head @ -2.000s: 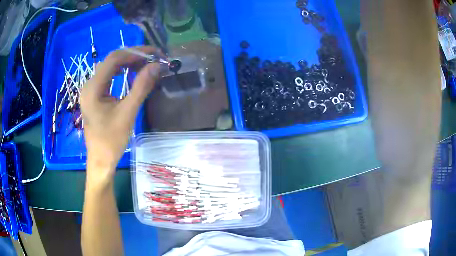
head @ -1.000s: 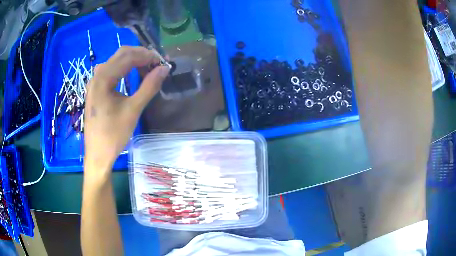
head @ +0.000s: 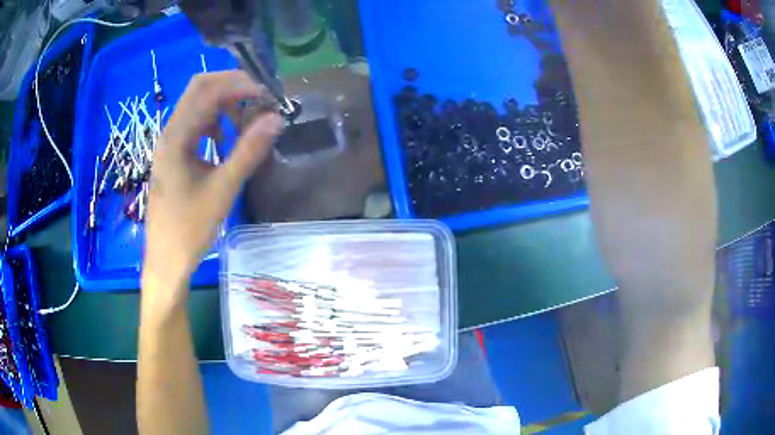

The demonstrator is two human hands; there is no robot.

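My left hand (head: pixel 200 161) is at the press nest (head: pixel 310 138), thumb and forefinger pinched at its upper left corner. They close on a small wired part, mostly hidden by the fingers. A dark ring (head: pixel 293 108) with a bright centre shows at the fingertips, right under the slanted press tool (head: pixel 255 68). Whether tool and ring touch is not clear. My right forearm (head: pixel 646 187) reaches up over the right side; the right hand is cut off by the top edge. A clear plastic box (head: pixel 340 229) near my body holds rows of red-and-white parts.
The left blue tray (head: pixel 110 268) holds jumbled white leads. The right blue tray (head: pixel 501 214) holds heaped dark and silver rings. Smaller blue trays (head: pixel 25 331) and a white cable (head: pixel 42 127) are at far left. Clear boxes (head: pixel 714 85) and a labelled bag (head: pixel 756 59) are at far right.
My right forearm has moved left over the ring tray, uncovering clear boxes at the far right. My left hand has stayed at the nest, its fingertips slightly shifted; the white lead seen earlier across them no longer shows.
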